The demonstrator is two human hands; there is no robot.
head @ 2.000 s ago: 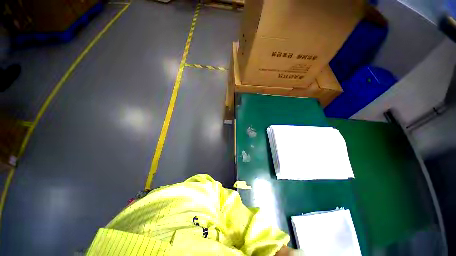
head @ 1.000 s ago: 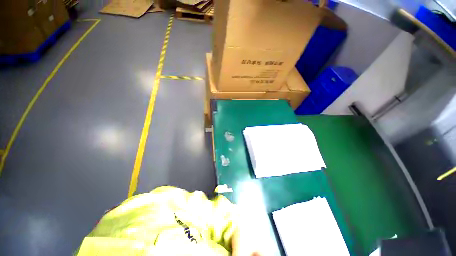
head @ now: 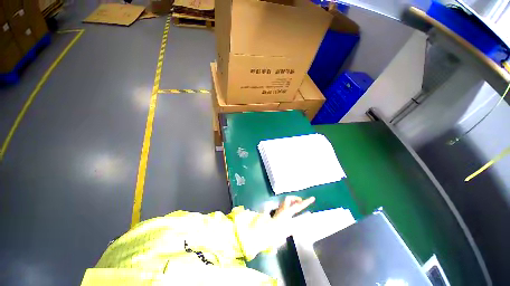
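A grey, flat tablet lies or is held at the lower right, over a white pile of sleeves, with a bright glare at its bottom edge. Whether it is held is hidden. My left hand reaches from the yellow sleeve above the bench, between the two white piles, left of the tablet. Its fingers are extended and somewhat apart, with nothing visible in them. A dark-edged flat thing shows below the hand, cut off by the frame. A neat white stack of sleeves lies farther along the bench. My right hand is out of view.
The green bench has a green belt along its right side. Cardboard cartons stand at its far end, with a blue bin behind. A small white-framed thing shows at the lower right. Grey floor lies left.
The view has turned right. The grey tablet has come into view over the near white pile. My left hand has risen from the bottom edge and moved forward over the bench.
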